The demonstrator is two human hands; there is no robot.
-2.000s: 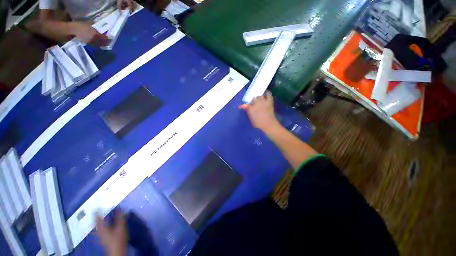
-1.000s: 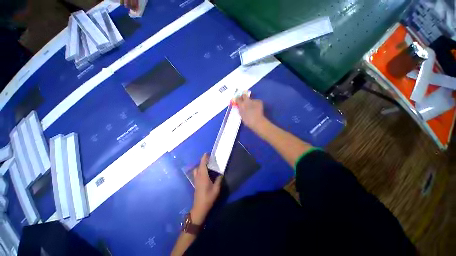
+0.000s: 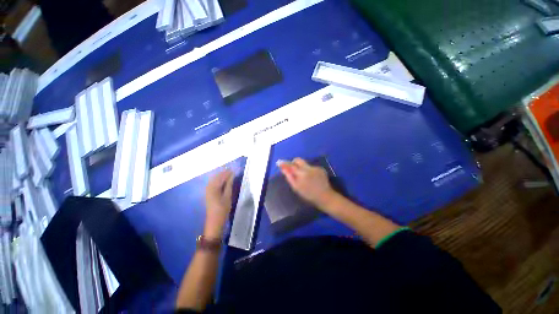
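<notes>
A long white plastic part (image 3: 250,196) lies on the blue printed sheet (image 3: 361,144) between my hands, its raised rim facing up. My left hand (image 3: 219,195) is just left of it, fingers blurred; I cannot tell whether it touches the part. My right hand (image 3: 308,182) is to the right of the part, closed around a small red-orange tool (image 3: 288,172), mostly hidden by the fingers. The tool is apart from the part. Another white part (image 3: 369,84) lies on the sheet farther right.
White parts lie in rows (image 3: 132,156) at the left, with a large heap (image 3: 27,245) at the left edge. A black open box (image 3: 113,236) holds upright white parts near my left arm. More parts (image 3: 190,17) are at the top. A green surface (image 3: 456,55) and orange tray (image 3: 547,122) are at right.
The part held between both hands now lies on the sheet, turned more upright in view. My right hand has moved away from it. The view has shifted left, showing the black box and heap.
</notes>
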